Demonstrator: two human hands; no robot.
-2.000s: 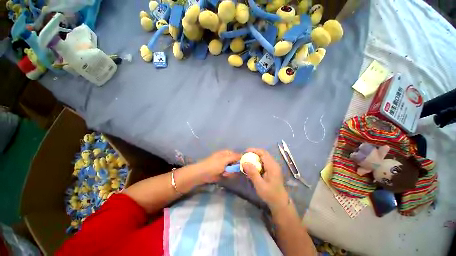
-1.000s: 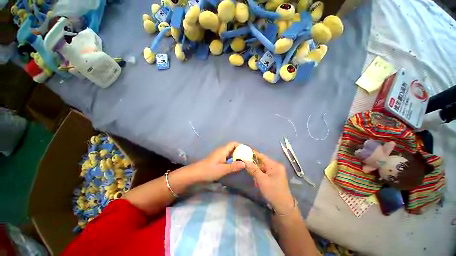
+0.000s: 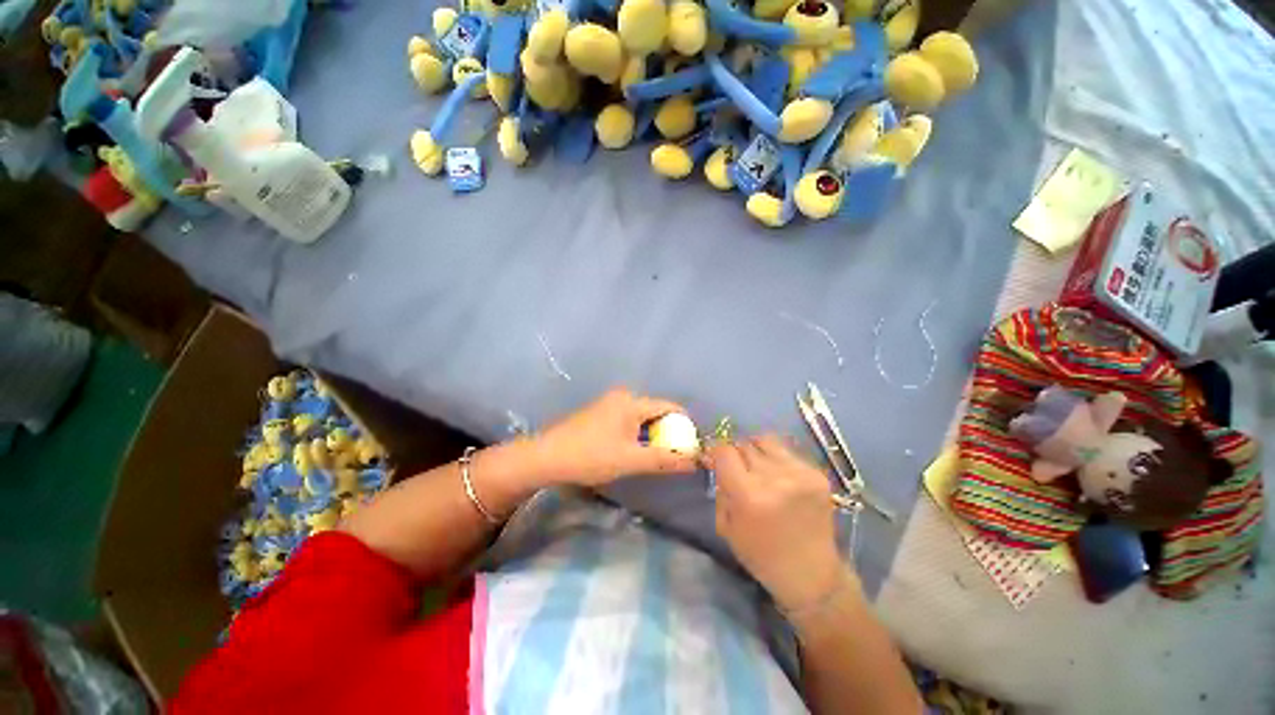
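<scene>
A small plush toy with an overexposed pale yellow round end is held in front of the apron. My left hand is closed around it, with the round end showing between thumb and fingers. My right hand is just to its right, fingertips pinched at a thin yellowish cord or loop beside the toy. No needle can be made out. Silver thread snips lie on the cloth right of my right hand.
A pile of blue-and-yellow toys lies at the back. A white bottle is upper left, a carton of toys lower left. At right are a red-and-white box, a doll on striped fabric and thread curls.
My right hand has moved right and down, away from the round end. My left hand now holds the toy's round end alone. The whole view has shifted slightly.
</scene>
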